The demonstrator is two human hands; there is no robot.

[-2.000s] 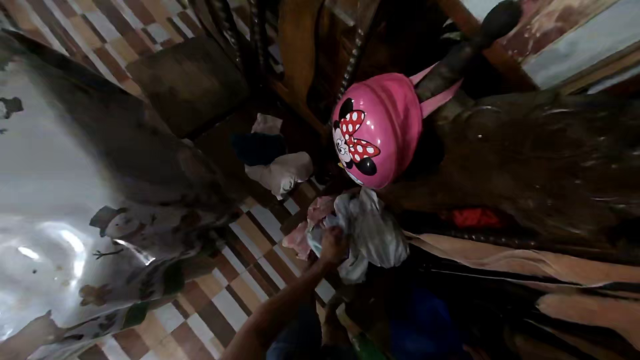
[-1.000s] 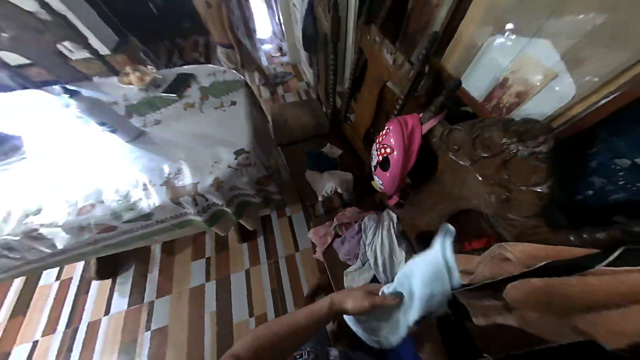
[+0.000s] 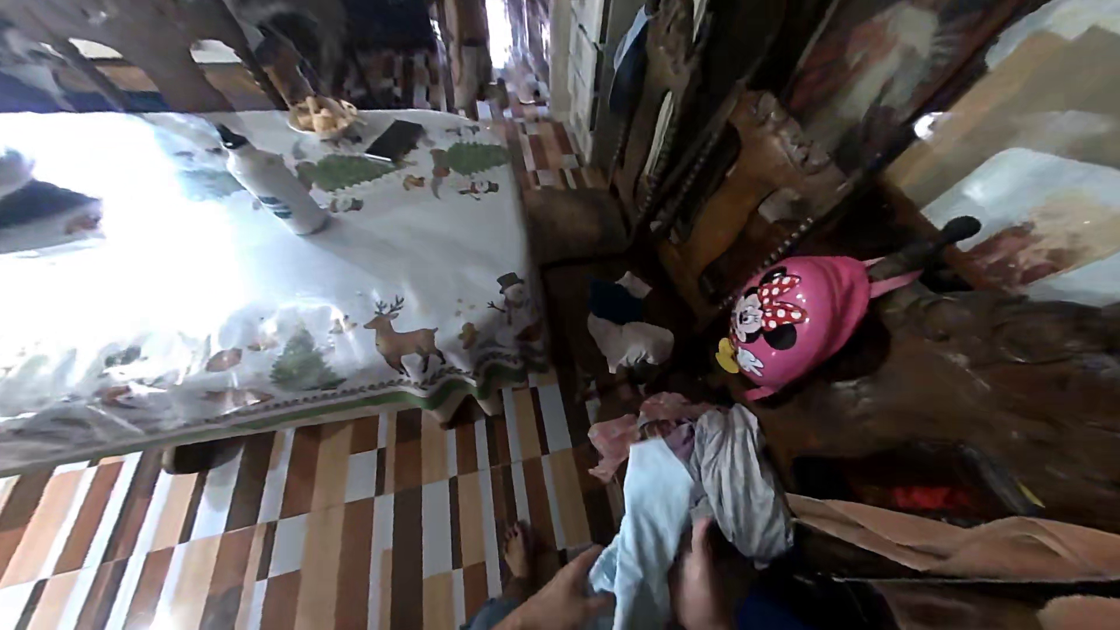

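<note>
A light blue cloth (image 3: 649, 516) hangs between my hands at the bottom of the head view. My left hand (image 3: 564, 595) grips its left edge. My right hand (image 3: 698, 582) is at its right side, fingers pointing up; whether it grips the cloth is hard to tell. Just beyond lies a pile with a grey cloth (image 3: 739, 477) and a pink cloth (image 3: 617, 437). More clothing, a whitish cloth (image 3: 632, 343) and a dark blue one (image 3: 615, 302), rests on a dark seat farther off.
A pink cartoon-mouse backpack (image 3: 801, 324) hangs on a carved wooden chair at right. At left stands a table with a Christmas-print tablecloth (image 3: 411, 280), bearing a white bottle (image 3: 276, 188), a bowl of food (image 3: 321, 116) and a dark flat object (image 3: 395, 141). Brown fabric (image 3: 954, 538) lies lower right.
One second ago a single hand held the light blue cloth out to the right of the pile; now it hangs farther left with both hands at it. The view has shifted.
</note>
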